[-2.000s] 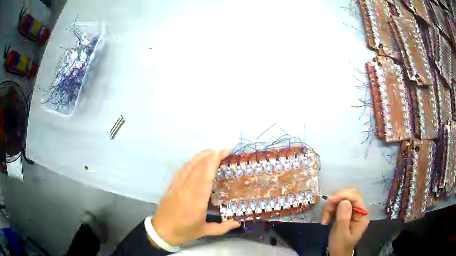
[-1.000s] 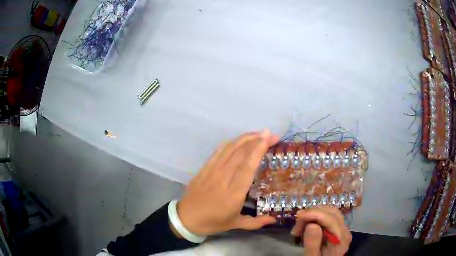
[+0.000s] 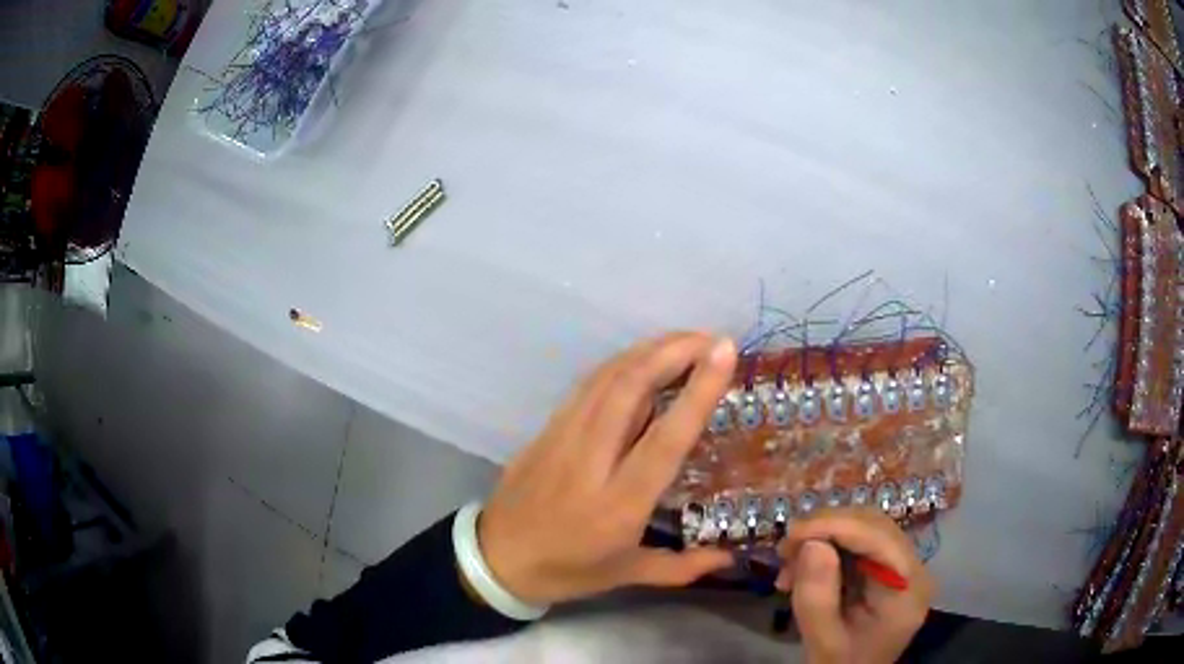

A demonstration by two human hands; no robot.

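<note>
A reddish-brown jig board lies on the table's near edge, with two rows of silver parts and thin dark wires sticking up from its far edge. My left hand holds the board's left end, thumb at the near side and fingers over the far left corner. My right hand is at the board's near edge, pinching a thin red-handled tool. The tool's tip is hidden by my fingers near the lower row.
More jig boards line the right edge, some stacked. A clear plastic tray of tangled purple-blue wired parts is at upper left. Short metal pins and a tiny part lie on the table. A fan stands beyond the left edge.
The view has shifted right, so the tray and pins appear further up and right. My right hand has moved from the board's right end to its near edge, still with the tool.
</note>
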